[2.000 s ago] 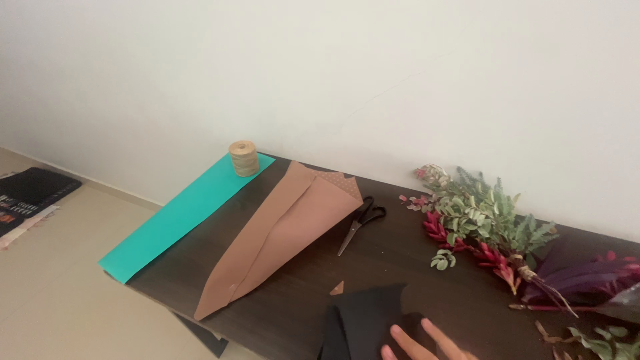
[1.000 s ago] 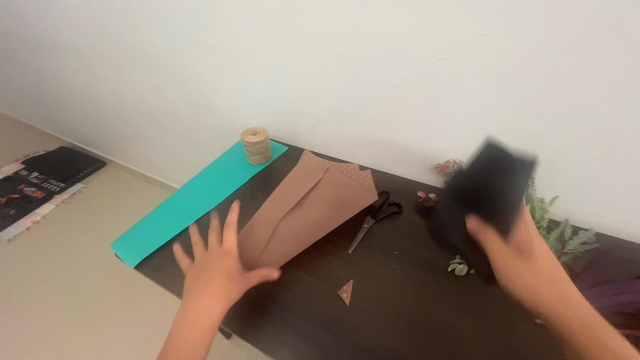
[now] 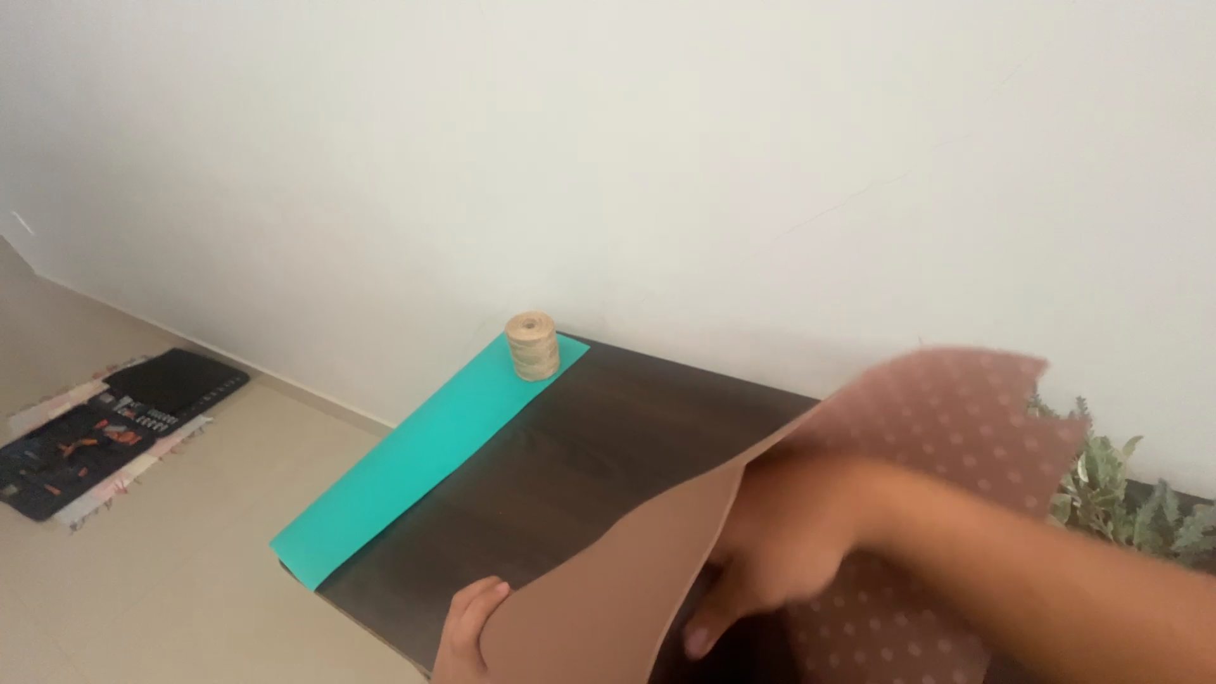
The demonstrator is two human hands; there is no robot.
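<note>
A brown sheet of wrapping paper [image 3: 579, 617], with pale dots on its inner side, is lifted and curled open above the dark wooden table [image 3: 532, 475]. At its lower left edge my left hand [image 3: 470, 622] grips it, fingers curled over the rim. My right hand [image 3: 779, 537] reaches between the folds, thumb pointing down and somewhat blurred; its fingers are partly hidden by the paper, so whether it holds anything does not show. Something dark lies below its thumb, not clear enough to name.
A twine spool [image 3: 534, 347] stands on a teal sheet [image 3: 418, 456] along the table's left side. Leafy stems [image 3: 1102, 484] show at the right behind the paper. A pale wall [image 3: 608, 171] rises behind the table. A dark printed mat [image 3: 95, 446] lies on the floor at left.
The brown paper, flat on the table before, is now raised and spread open. My left hand has taken hold of its edge. My right hand has moved from the black item at right into the paper.
</note>
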